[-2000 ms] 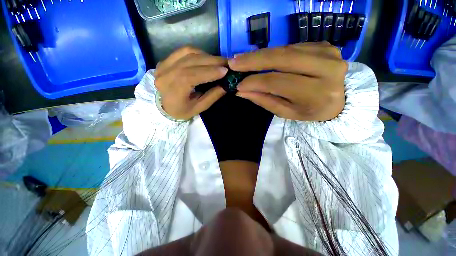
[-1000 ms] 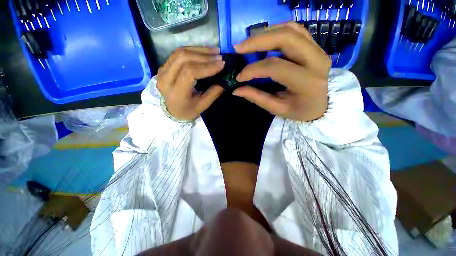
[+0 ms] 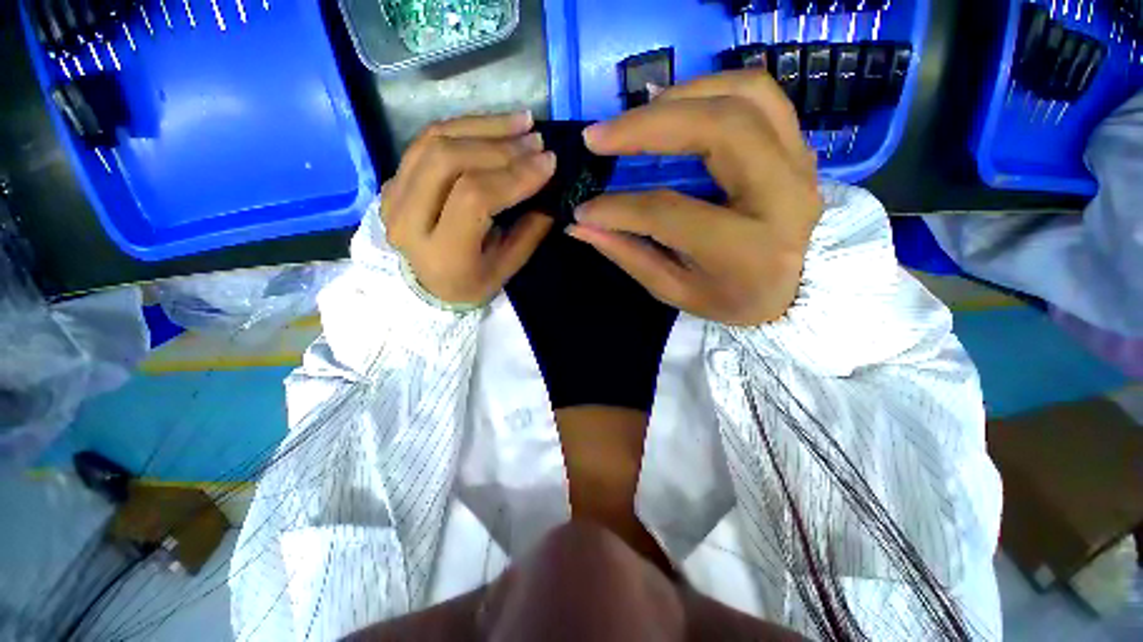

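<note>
A black plastic housing [image 3: 570, 157] is held between my two hands above the bench edge, with a little dark green showing at its near end. Its outline merges with the black clothing behind it. My left hand [image 3: 464, 207] grips it from the left, thumb below and fingers on top. My right hand [image 3: 715, 194] touches it from the right with the fingertips and thumb; its index finger lies at the top edge. Fingers hide much of the housing.
A blue tray [image 3: 238, 138] at left holds black parts with rods. A clear box [image 3: 433, 57] holds green boards. The blue tray ahead [image 3: 589, 75] holds black housings [image 3: 821, 82]. Another blue tray [image 3: 1034, 173] is at right, beside another person's sleeve [image 3: 1040, 251].
My right hand has moved slightly left and its fingers have bent and shifted on the housing. My left hand still holds the housing, with small finger shifts.
</note>
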